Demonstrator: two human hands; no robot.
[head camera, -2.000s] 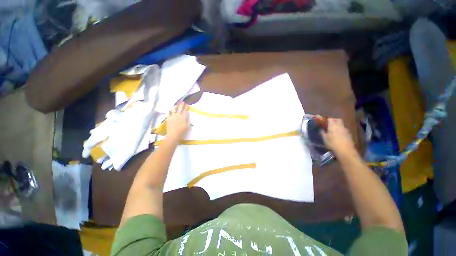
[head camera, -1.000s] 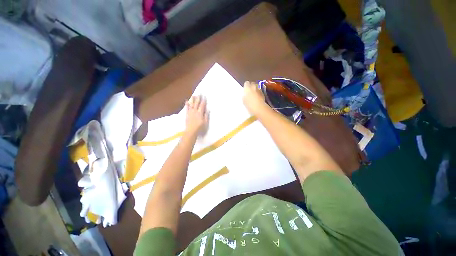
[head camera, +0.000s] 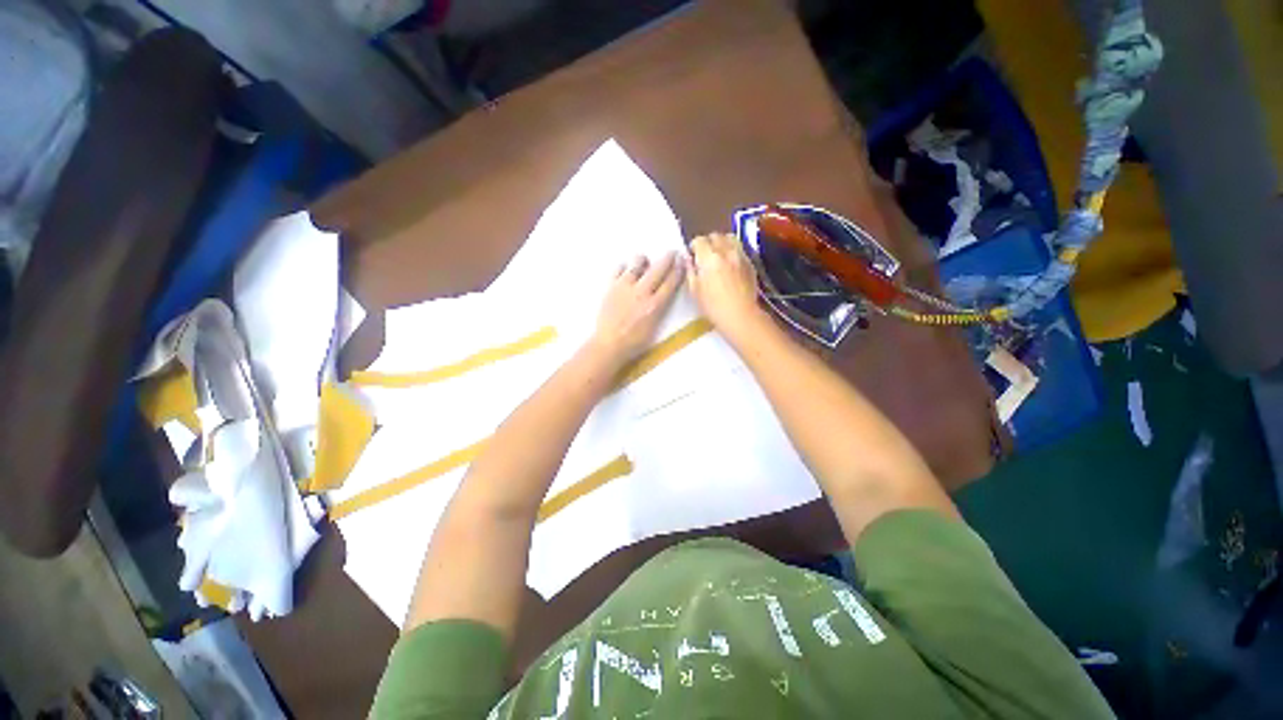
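Note:
The garment panel (head camera: 563, 281) lies flat, white side up, with mustard strips along it. My left hand (head camera: 645, 298) rests on the panel near its far right edge. My right hand (head camera: 720, 279) is beside it, fingertips at the same edge; whether either hand's fingers pinch the fabric cannot be made out. The steam iron (head camera: 819, 267), with an orange-brown handle, stands on the brown table (head camera: 915, 408) just right of my right hand, not held.
A crumpled white and mustard heap (head camera: 239, 492) lies at the table's left. A brown padded arm (head camera: 99, 281) is at far left. The hose (head camera: 1105, 141) hangs at upper right. A blue bin (head camera: 1062, 380) with offcuts stands right of the table.
My right hand let go of the iron between the first and second frames. Since then, my left hand has moved right along the panel, close to my right hand.

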